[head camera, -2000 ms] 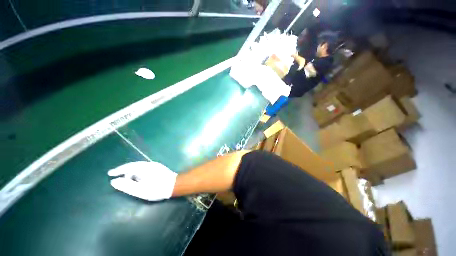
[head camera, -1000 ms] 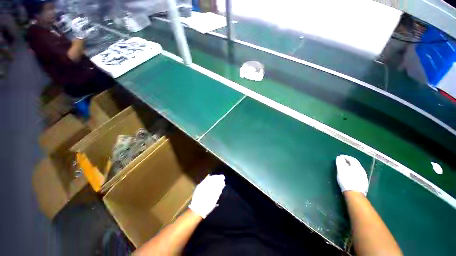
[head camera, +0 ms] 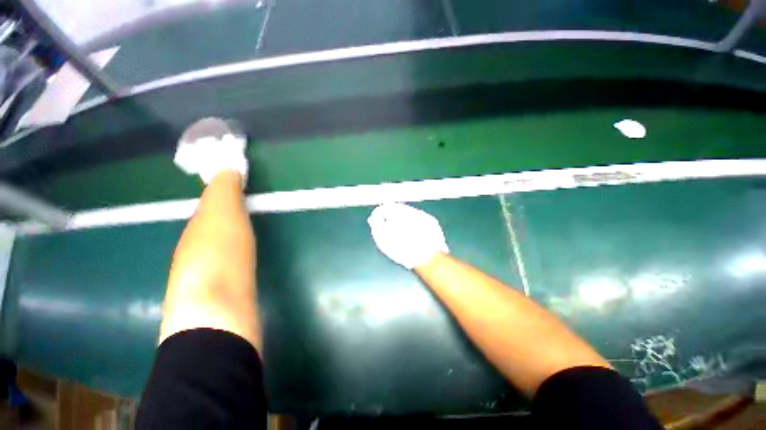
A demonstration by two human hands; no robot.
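My left hand (head camera: 220, 156), in a white glove, reaches over the white rail onto the green conveyor belt. It is at a pale rounded plastic housing (head camera: 207, 128), which shows just beyond the fingers; the glove covers part of it and the grip is blurred. My right hand (head camera: 409, 236), also gloved in white, rests on the dark green workbench top (head camera: 353, 319) close to the rail, fingers loosely curled, with nothing visible in it. A small white plastic part (head camera: 630, 128) lies on the belt at the right.
The white edge rail (head camera: 336, 196) runs between bench and belt. A second rail (head camera: 378, 52) bounds the belt's far side. Metal posts stand at the far left and upper right. Brown cartons show below the bench edge at the bottom corners.
My left hand has moved from beside the carton onto the belt at the housing. My right hand remains on the bench. The view has turned from the floor cartons towards the belt.
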